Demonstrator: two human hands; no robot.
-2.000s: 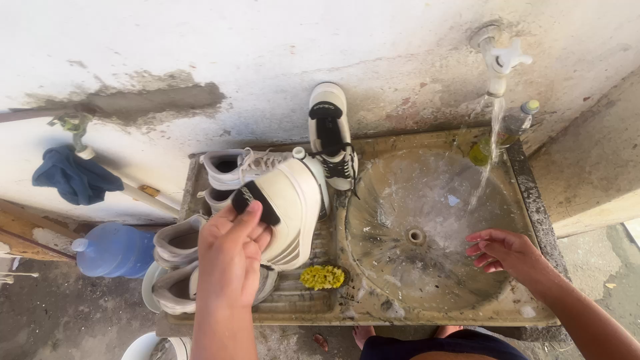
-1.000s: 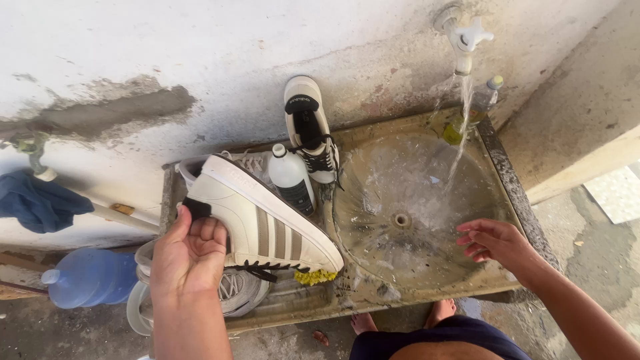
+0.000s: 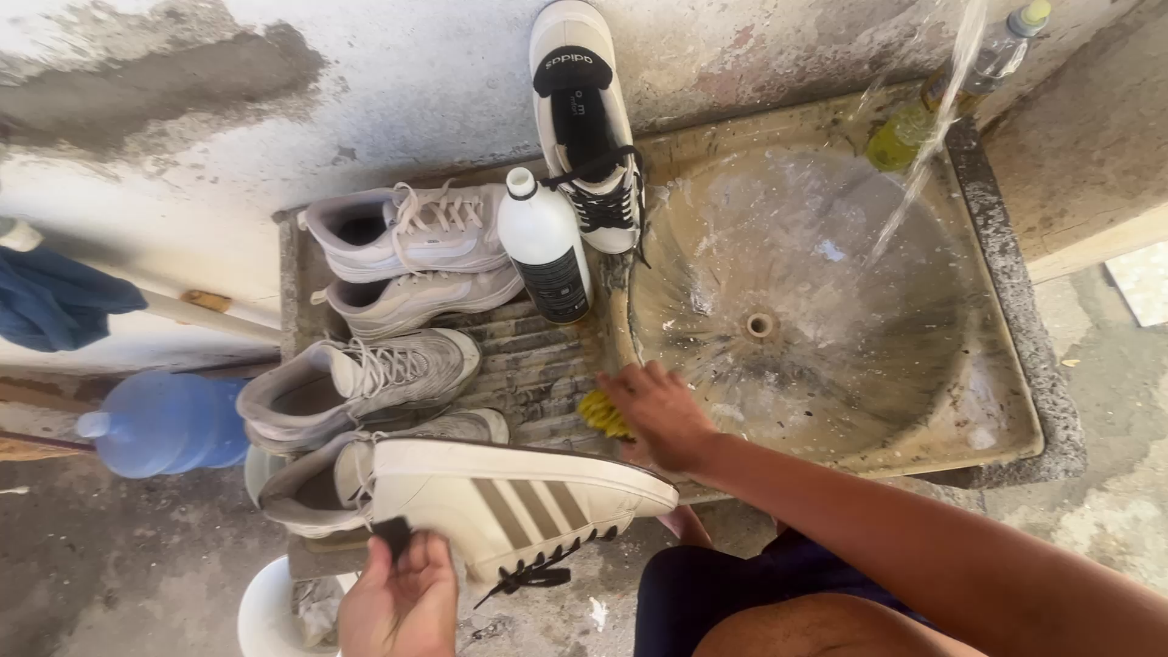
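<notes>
My left hand (image 3: pixel 401 593) grips a cream Adidas sneaker (image 3: pixel 511 502) by its black heel tab; the shoe lies on its side in the air, sole up, black laces hanging. My right hand (image 3: pixel 662 415) is on a yellow scrub brush (image 3: pixel 602 415) at the ribbed board's right side, fingers over it. The matching sneaker (image 3: pixel 584 119) leans on the wall behind the sink, heel up. A white bottle with a black label (image 3: pixel 543 246) stands beside it. Two pairs of pale sneakers (image 3: pixel 411 228) (image 3: pixel 365 383) sit on the left of the board.
Water runs from above into the stained basin (image 3: pixel 821 365) with its round drain. A bottle of green-yellow liquid (image 3: pixel 912 128) stands at the back right corner. At the left are a blue water jug (image 3: pixel 173 424), a blue cloth (image 3: pixel 55 297) and a white bucket (image 3: pixel 274 611).
My right hand has moved left from over the basin to the yellow brush. My left hand has lowered the sneaker toward me, uncovering the pale shoes and the white bottle.
</notes>
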